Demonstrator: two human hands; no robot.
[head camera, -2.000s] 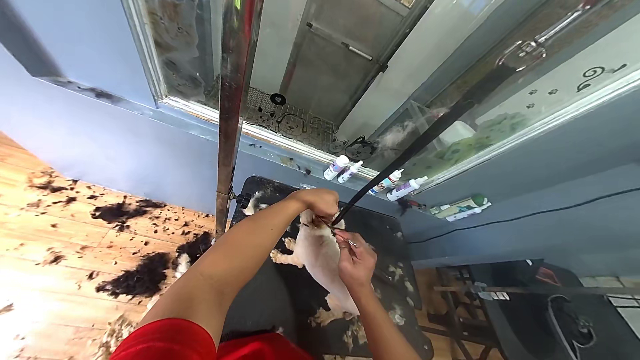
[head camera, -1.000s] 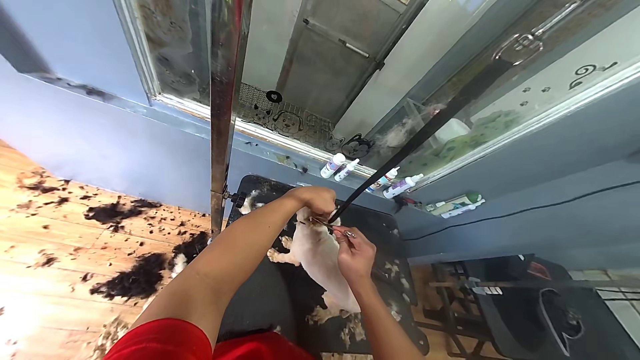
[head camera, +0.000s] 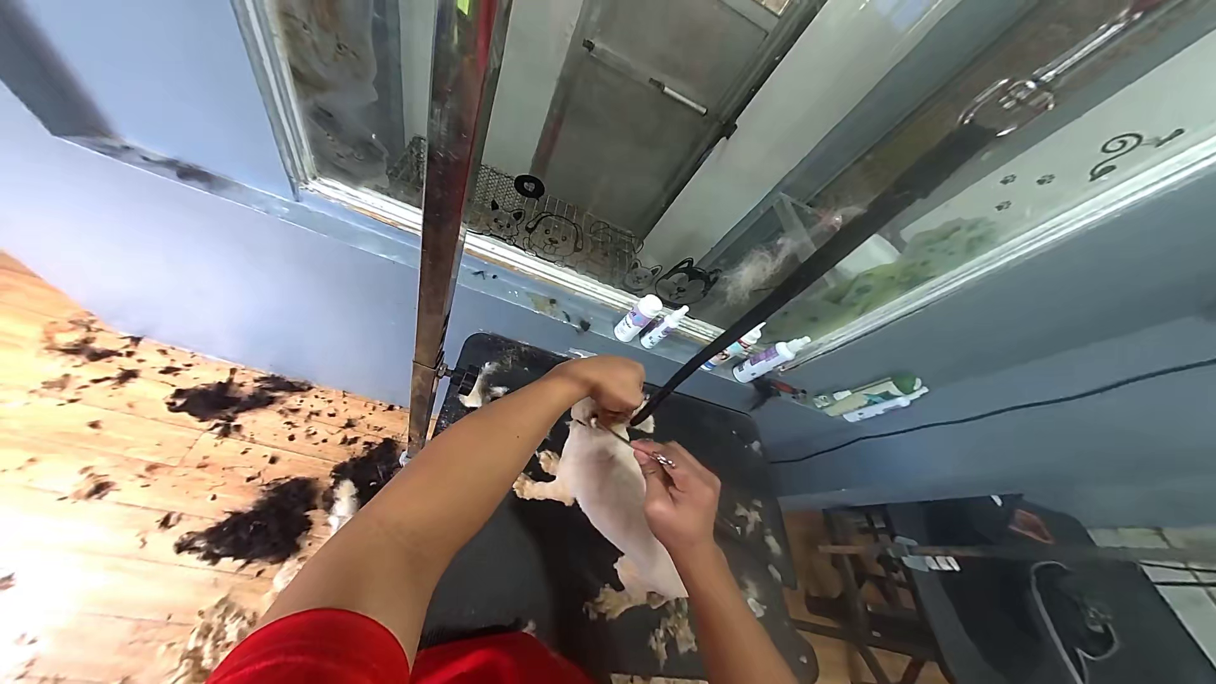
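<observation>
A closely clipped, pale small dog (head camera: 613, 484) lies or stands on the black grooming table (head camera: 494, 579), its head toward the window. My left hand (head camera: 613, 383) is closed at the dog's head and covers much of it; what its fingers grip is hidden. In my right hand (head camera: 679, 494) is a thin metal tool (head camera: 655, 456), its narrow end reaching the head beside my left hand; its exact kind cannot be told. A black grooming strap (head camera: 788, 285) slopes down to the dog's neck. Tufts of cut fur lie about the dog.
A metal post (head camera: 442, 228) rises at the table's left. Several bottles (head camera: 636, 318) stand along the window ledge, with more containers (head camera: 874, 397) to the right. Dark and tan fur clumps (head camera: 256, 521) litter the wooden floor. A second black table (head camera: 997, 579) is at lower right.
</observation>
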